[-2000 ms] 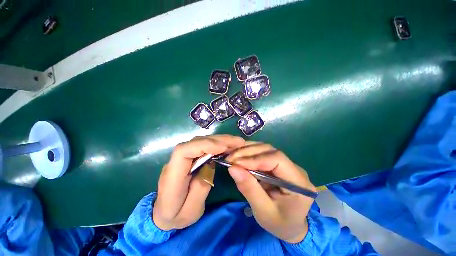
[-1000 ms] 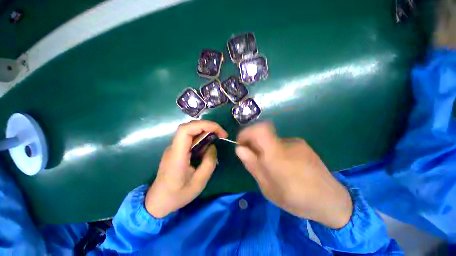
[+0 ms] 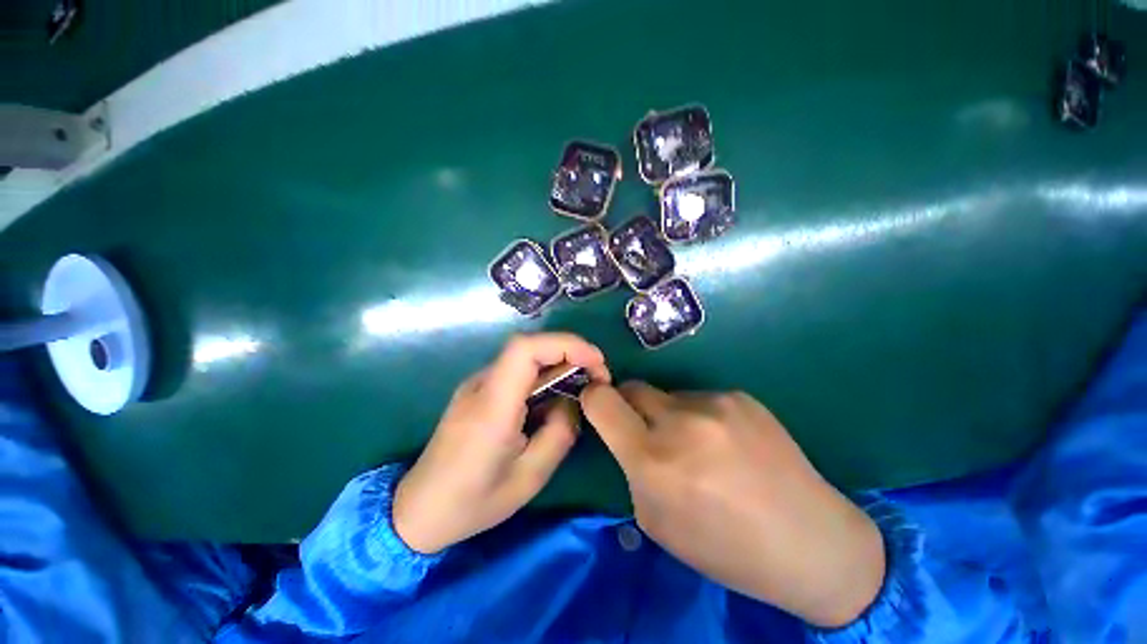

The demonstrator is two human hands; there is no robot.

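My left hand [image 3: 493, 447] holds an unfinished watch unit [image 3: 557, 388] between thumb and fingers, its pale rim and dark inside showing. My right hand [image 3: 736, 484] is beside it, back of the hand up, with thumb and fingertips touching the unit's right side. Tweezers cannot be made out in the right hand; its fingers hide what they may hold. Several loose watch units [image 3: 584, 260] lie in a cluster on the green worktop just beyond my hands, dark inside with shiny rims.
A white disc base [image 3: 94, 333] stands at the left. A white rail [image 3: 239, 78] curves across the upper left, with a small unit [image 3: 62, 18] beyond it. Two dark units [image 3: 1078, 94] lie at the upper right. Blue sleeves of people show at both sides.
The long tweezers seen earlier in my right hand no longer show. My right hand has turned back-up and come back against the unit. Another unit shows at the upper right.
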